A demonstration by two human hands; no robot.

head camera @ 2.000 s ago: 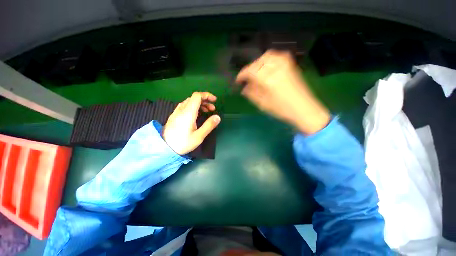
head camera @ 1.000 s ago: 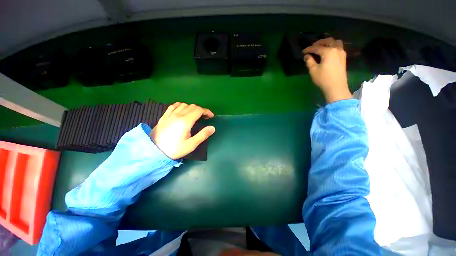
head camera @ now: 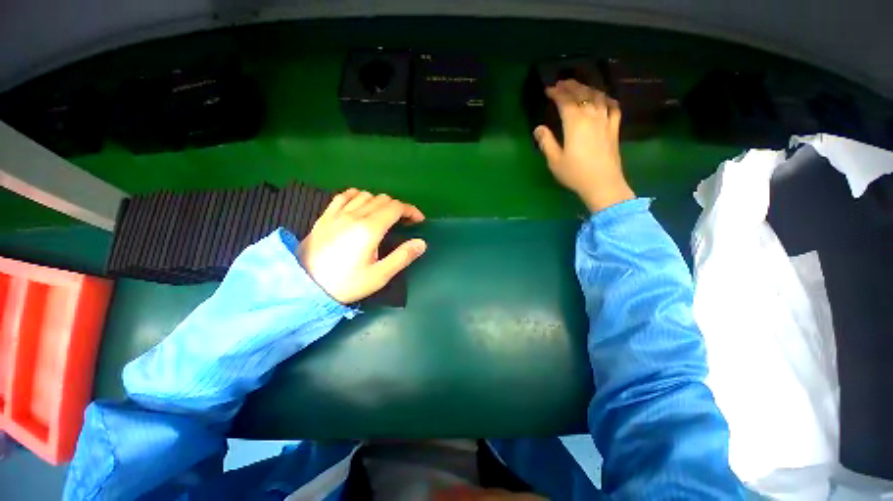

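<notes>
A row of black inserts (head camera: 201, 235) stands on edge on the green ledge at left. My left hand (head camera: 354, 247) rests over the row's right end, on a dark insert (head camera: 394, 290) that shows below the palm; the fingers are slightly spread. My right hand (head camera: 586, 147) lies with its fingertips on the top of a black box base (head camera: 540, 96) on the belt; whether it holds an insert there is hidden. Left of it stand a box base with a dark opening (head camera: 375, 90) and a black box with small lettering (head camera: 449, 98), side by side.
The bright green belt (head camera: 294, 168) runs behind the ledge (head camera: 470, 362), with more black boxes at its left (head camera: 211, 106) and right (head camera: 729, 106). A red-orange tray (head camera: 73, 362) lies at left by a pale post (head camera: 59, 178). White wrapping (head camera: 764, 342) surrounds a black sheet (head camera: 850, 264) at right.
The boxes on the belt have shifted left. My right hand has moved from the middle to the right and then slightly back left with its box. My left hand has stayed at the row's end.
</notes>
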